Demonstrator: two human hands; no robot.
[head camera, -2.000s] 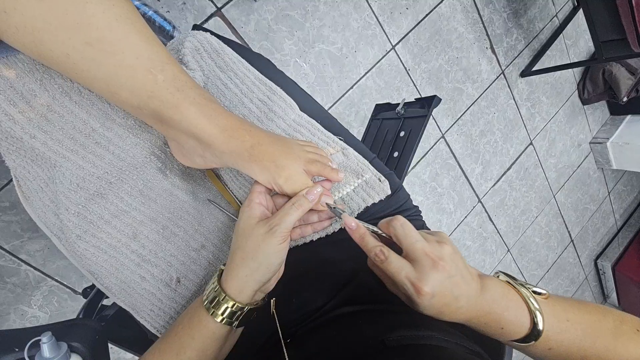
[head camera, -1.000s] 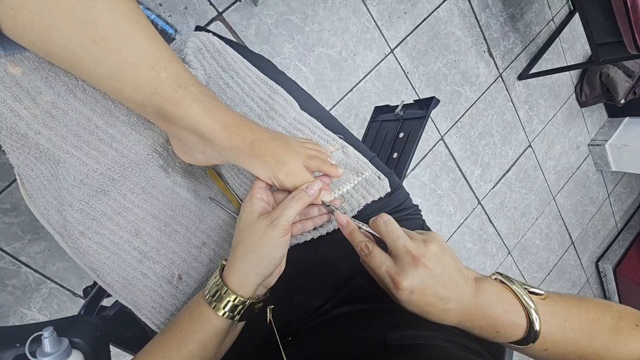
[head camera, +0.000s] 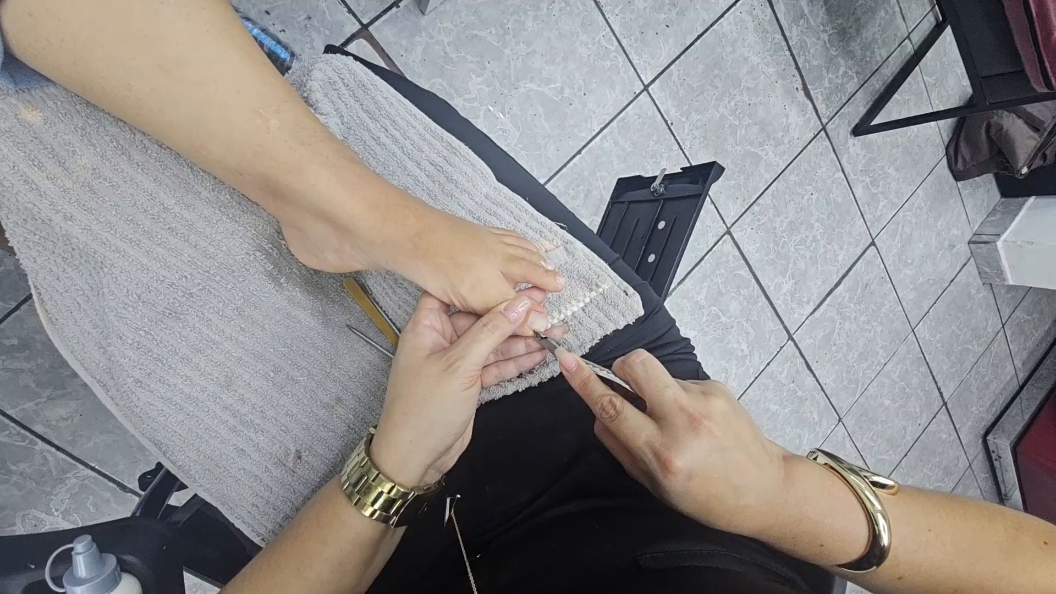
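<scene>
Another person's bare foot (head camera: 445, 252) rests on a grey ribbed towel (head camera: 206, 330) spread over my lap. My left hand (head camera: 450, 363), a gold watch at its wrist, grips the big toe (head camera: 536, 319) between thumb and fingers. My right hand (head camera: 676, 433), with a gold bracelet, is closed around metal cuticle nippers (head camera: 606, 374). Their tip touches the edge of the big toe at the nail; whether the jaws are apart is too small to tell. Beside my left hand, a yellow nail file (head camera: 370, 309) and a thin metal tool (head camera: 369, 340) lie partly hidden.
A black plastic platform (head camera: 660, 223) stands beyond my knee on the tiled floor. At the lower left, a squeeze bottle (head camera: 92, 569) stands on a black surface. A black metal frame (head camera: 903, 74) and dark fabric (head camera: 1002, 140) are at the upper right.
My right hand and the nippers have shifted slightly at the big toe. My left hand keeps its hold on the toe, and the foot stays in place.
</scene>
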